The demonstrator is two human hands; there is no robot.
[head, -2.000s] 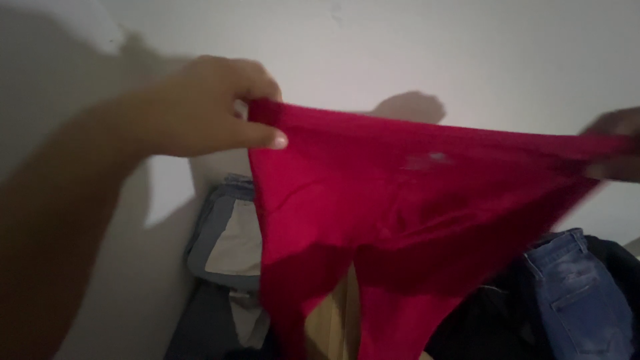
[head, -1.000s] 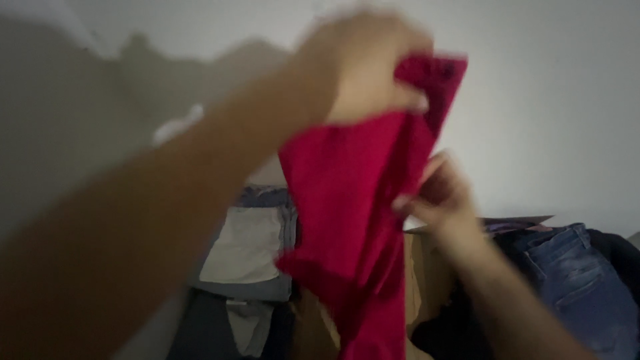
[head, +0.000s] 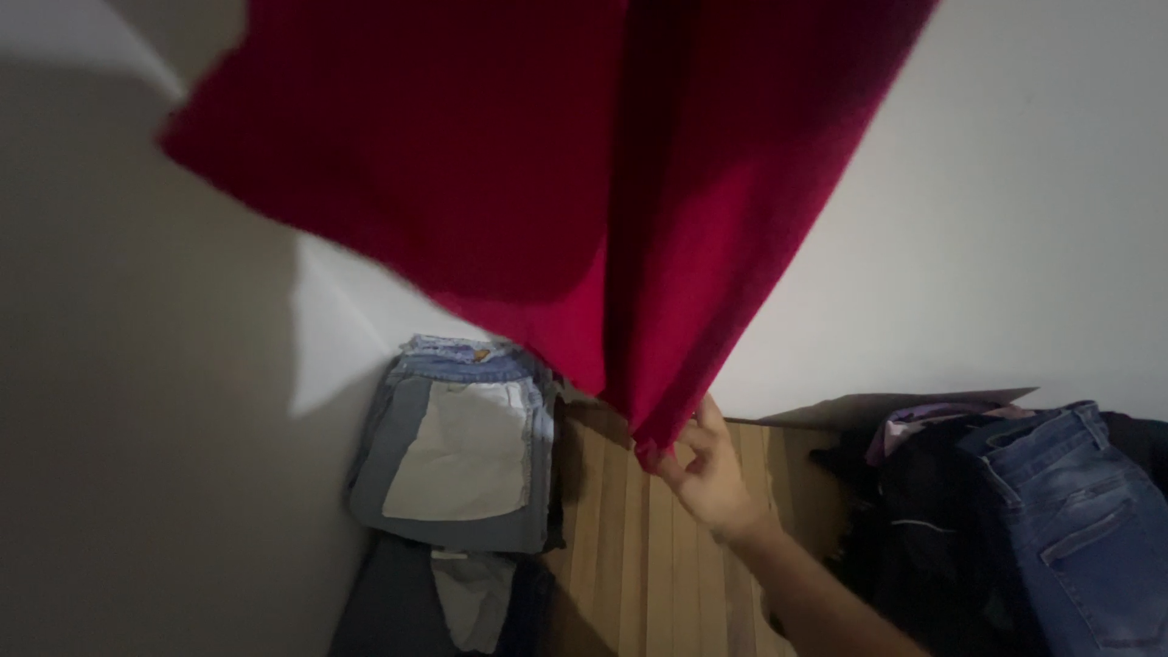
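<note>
A red cloth garment (head: 511, 164), which looks like a pair of trousers, hangs across the upper middle of the head view, its top cut off by the frame's upper edge. Its lower tip narrows to a point where my right hand (head: 712, 474) pinches it between thumb and fingers, low and right of centre. My left hand is out of view. A fold runs down the cloth toward the pinched end, and a loose corner sticks out at the left.
Folded jeans (head: 456, 447) are stacked on the left, with more dark folded clothing (head: 392, 602) below. Blue jeans (head: 1086, 520) and black clothes (head: 931, 538) lie heaped on the right. Between them is the wooden floor (head: 630, 547); a pale wall (head: 985, 219) stands behind.
The garment, stretched wide between both hands two seconds ago, was gathered and now hangs higher in view. My left hand has gone out of view; my right hand is at the cloth's lower end.
</note>
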